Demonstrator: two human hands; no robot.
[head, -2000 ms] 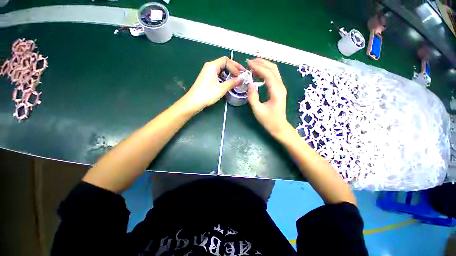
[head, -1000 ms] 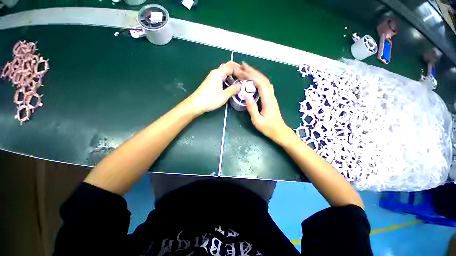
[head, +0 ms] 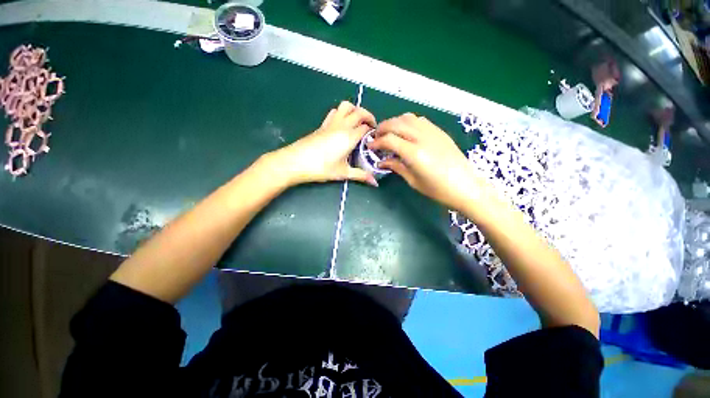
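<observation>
A white-grey cylindrical housing (head: 363, 158) is between my two hands over the white seam of the dark green bench. My left hand (head: 331, 148) grips it around its left side, thumb at the near edge. My right hand (head: 416, 154) has its fingers at the housing's open end, on a white retaining ring (head: 372, 153) lying in the mouth. My fingers partly hide the ring and the inside of the housing.
Another housing (head: 246, 48) stands at the back on the pale strip, wires beside it. Pink brackets (head: 28, 97) lie at the left. A white bracket pile (head: 518, 167) and plastic bag (head: 623, 225) are at the right. Housings and blue-faced pieces (head: 604, 107) are on the green conveyor.
My right hand has turned over the housing's mouth, its fingers now on the ring. The housing's mouth now faces more to the right. Another housing has come into view at the top of the belt.
</observation>
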